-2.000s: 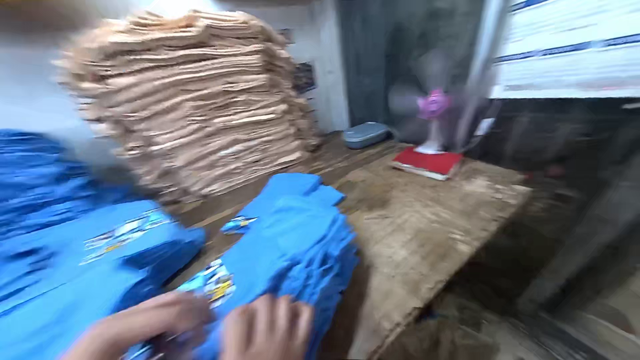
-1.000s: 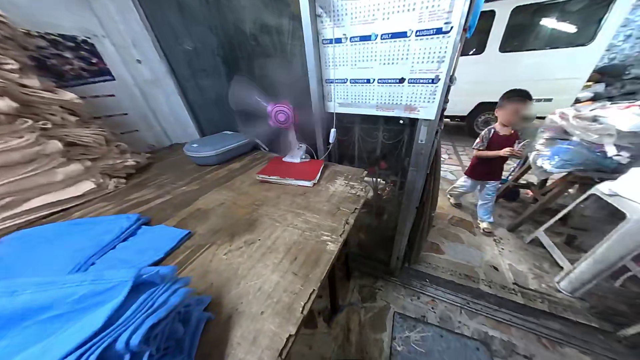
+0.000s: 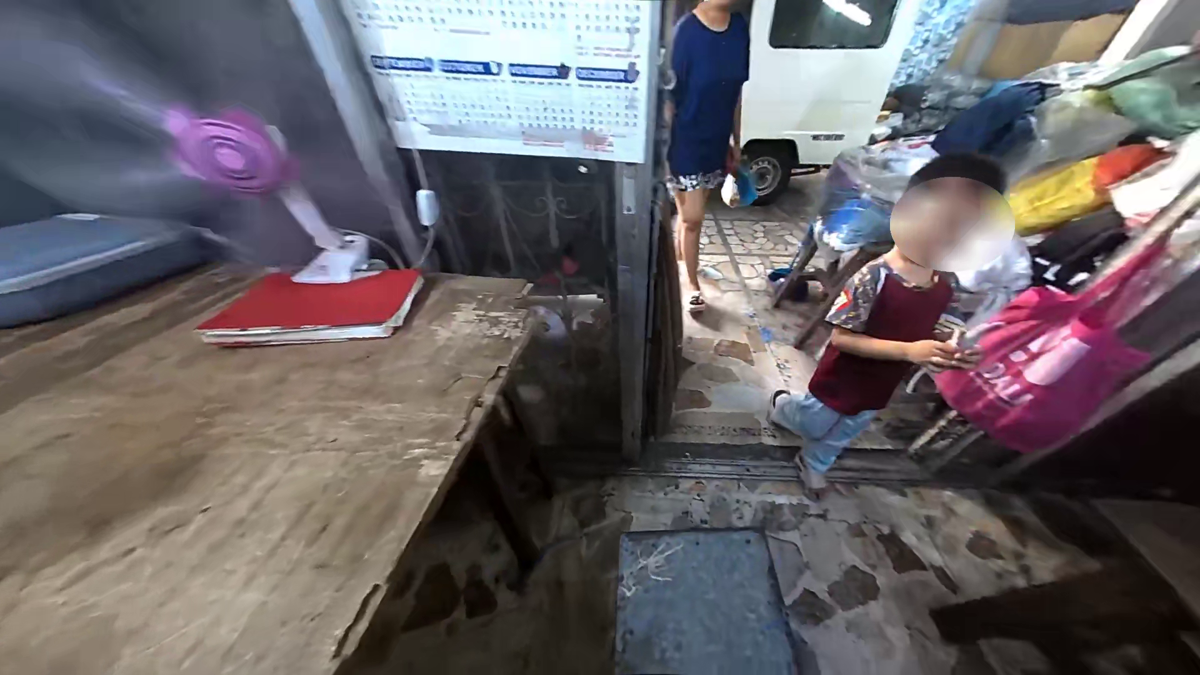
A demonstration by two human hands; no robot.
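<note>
Neither my left hand nor my right hand shows in the head view, so what they hold or touch is hidden. A worn wooden table (image 3: 253, 469) fills the left side. On its far part lies a red-covered book or pad (image 3: 309, 305) with pale page edges. The white base of a small pink fan (image 3: 230, 150) stands on the red cover, its blades blurred. At the left edge sits a blue-grey case (image 3: 89, 258). A cord with a white switch (image 3: 427, 207) hangs behind the fan.
A person in maroon (image 3: 886, 328) is at the doorway; another in dark blue (image 3: 708, 89) stands outside near a white van (image 3: 825, 103). A pink bag (image 3: 1041, 366) hangs at right, near heaped bags and fabric. A metal plate (image 3: 703, 600) lies on the stone floor. A calendar (image 3: 506, 84) hangs above.
The view has swung far right; the blue garments and my hands are out of view. The person in maroon appears nearer, and a person in dark blue has come into view.
</note>
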